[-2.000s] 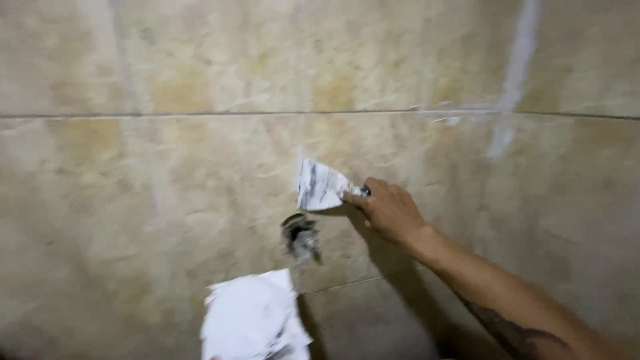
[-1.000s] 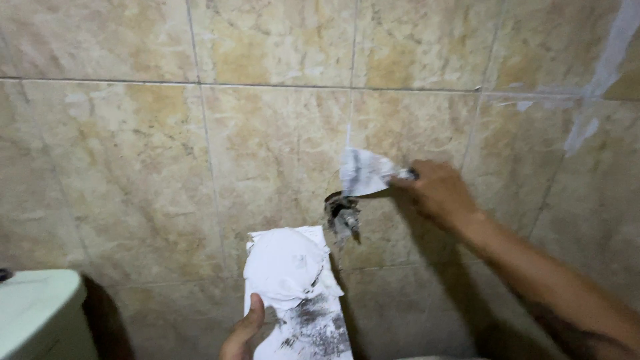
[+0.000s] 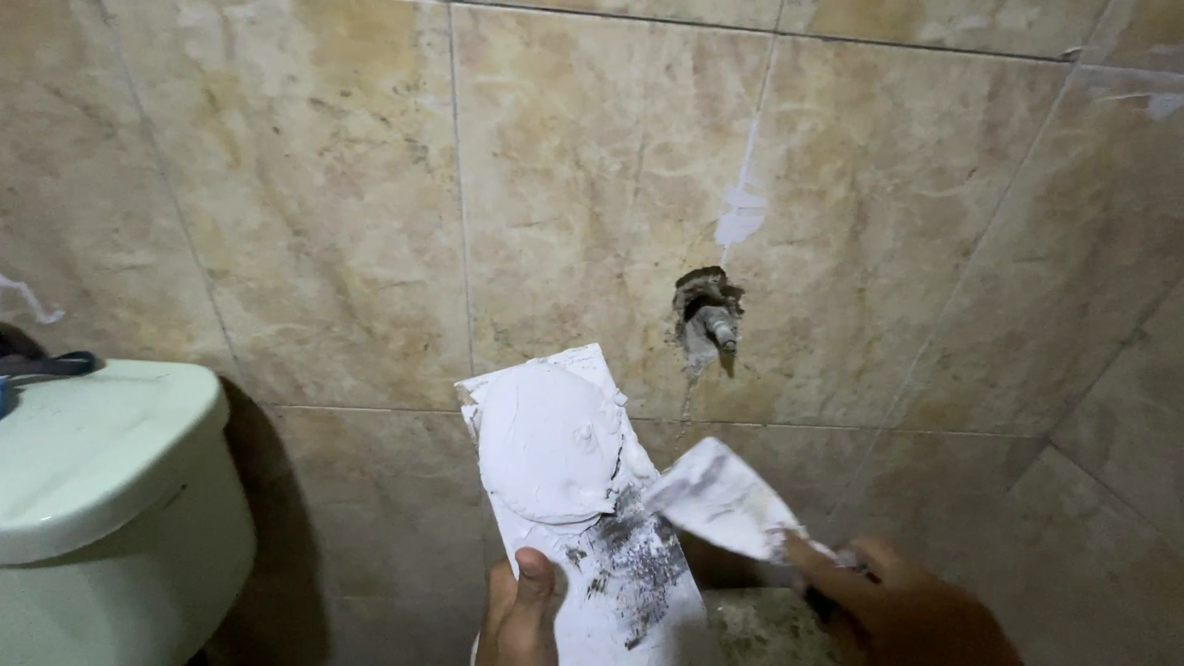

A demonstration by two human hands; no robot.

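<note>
My left hand (image 3: 523, 610) grips the lower left edge of a white rectangular board (image 3: 638, 592), thumb on top. A thick mound of white paste (image 3: 550, 444) lies on its upper part, with dark smears below. My right hand (image 3: 888, 592), somewhat blurred, holds a putty knife (image 3: 726, 499) by its handle; the paste-coated blade is at the board's right edge, and whether it touches cannot be told. Above them, a pipe stub (image 3: 721, 328) sticks out of a rough hole (image 3: 698, 287) in the tiled wall (image 3: 592, 185). White paste (image 3: 740, 217) covers part of the grout line over the hole.
A pale green toilet tank (image 3: 120, 462) stands at the left, with a dark strap-like item (image 3: 55, 363) on its lid. More white paste marks the wall at the far left and upper right. A wall corner is on the right, and a mottled surface (image 3: 777, 629) shows at the bottom.
My right hand has brought the putty knife down from the wall above the hole to the board's right edge. The white patch on the grout line now shows uncovered. The view has shifted.
</note>
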